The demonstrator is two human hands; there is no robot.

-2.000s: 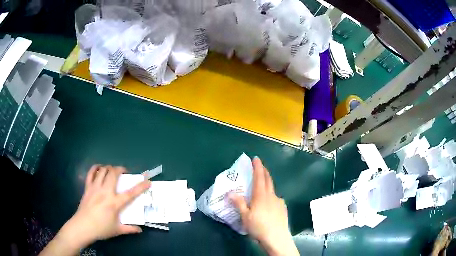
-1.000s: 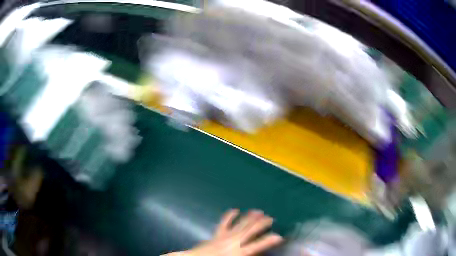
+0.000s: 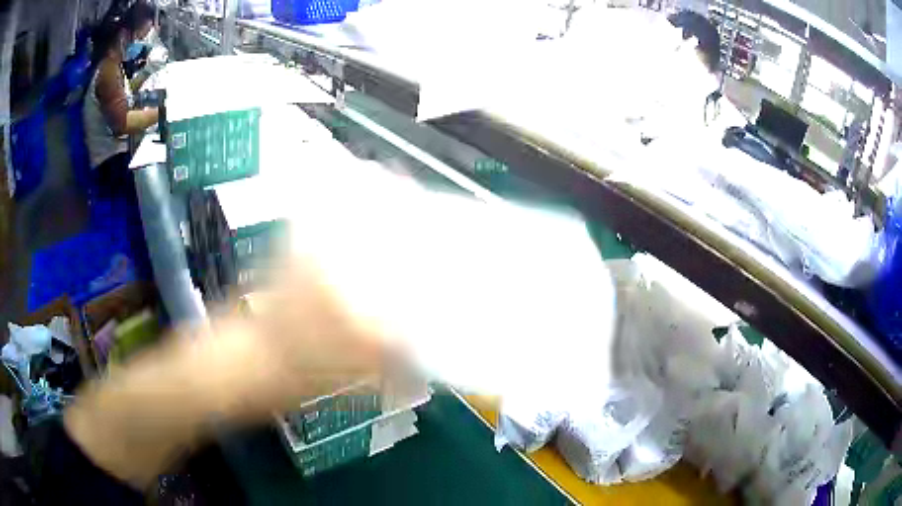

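Note:
My left hand (image 3: 237,361) reaches in from the lower left, strongly blurred. It is shut on a large white retail box (image 3: 485,287), raised close to the camera. The box is overexposed, so its flaps and print cannot be made out. My right hand is not in view. Below and behind my left hand are retail boxes with green printed sides (image 3: 336,450), partly covered by the hand.
White closed cartons with green sides (image 3: 213,148) are stacked at the upper left. Whitish bagged products (image 3: 633,425) lie on the yellow board (image 3: 554,464) at lower right. A dark shelf edge (image 3: 692,237) crosses diagonally. A person (image 3: 114,109) is at the far left.
The view has swung left and up. The white box is now raised in my left hand. My right hand, earlier beside a bagged product on the bench, is out of the picture.

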